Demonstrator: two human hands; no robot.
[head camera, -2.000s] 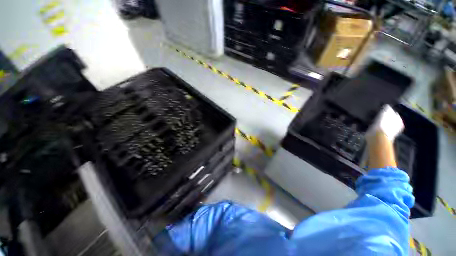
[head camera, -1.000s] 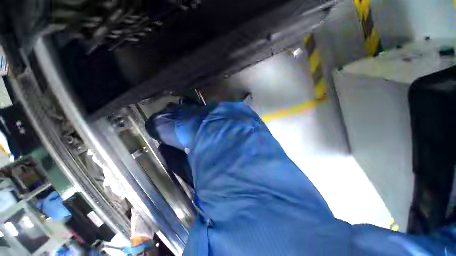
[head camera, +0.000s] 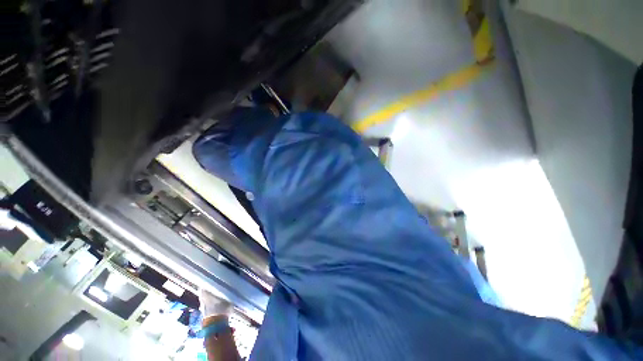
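Note:
A large black crate (head camera: 204, 49) fills the upper left of the head view, very close and blurred. Rows of silver studs show inside it at the far left. My left hand (head camera: 214, 304) is small and blurred at the lower left, beside the silver conveyor rail (head camera: 151, 250). A light blue band is around its wrist. Its fingers cannot be made out, and whether it holds anything cannot be told. My right hand is not in view.
My blue smock (head camera: 345, 233) covers the middle. Yellow floor tape (head camera: 430, 92) and a pale grey cabinet side (head camera: 564, 106) lie right. A dark monitor (head camera: 113, 290) and a black box (head camera: 44, 210) show lower left. Metal rails run under the crate.
The view has tilted and shifted. The black crate looms larger at the upper left. My left wrist and its band show more clearly, slightly farther right and up. My right hand, seen earlier, has left the view.

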